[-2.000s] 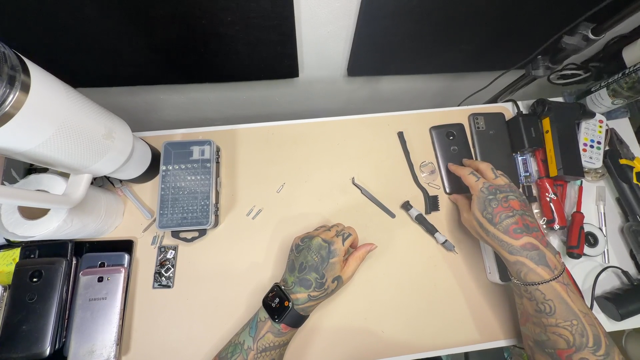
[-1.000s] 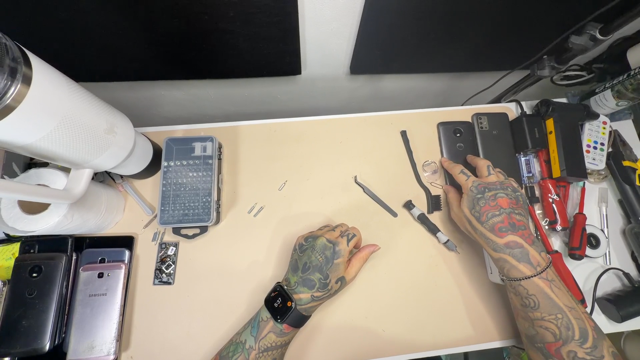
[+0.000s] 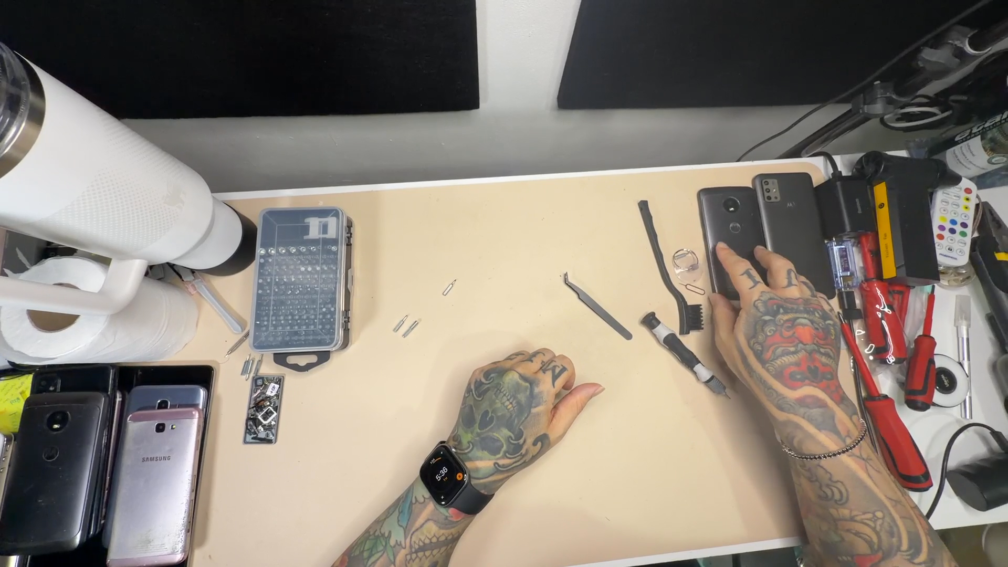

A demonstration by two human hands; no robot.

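Note:
My left hand [image 3: 520, 409] rests on the beige mat with its fingers curled in and the thumb out, nothing visible in it; its palm side is hidden. My right hand [image 3: 776, 323] lies with fingertips on the lower part of a dark smartphone [image 3: 731, 216], back side up, thumb at its left edge. A second dark smartphone [image 3: 791, 213] lies right beside it. Left of that hand are a black-and-white precision screwdriver [image 3: 679, 350], a black anti-static brush [image 3: 657, 252] and a SIM ejector pin [image 3: 694, 289]. Grey tweezers [image 3: 597, 305] lie between the hands. Several screwdriver bits [image 3: 449, 288] are left of them.
At left stand a bit case [image 3: 299, 276], a small tray of screws [image 3: 262, 409], a white tumbler [image 3: 110, 165], a paper roll [image 3: 150, 315] and a black tray with several phones, one a pink Samsung [image 3: 153, 480]. Red-handled screwdrivers [image 3: 898, 441] and a remote control [image 3: 953, 220] crowd the right edge.
My right hand has moved down along the phone; two seconds ago its fingers were higher on the phone's edge. My left hand has stayed in place.

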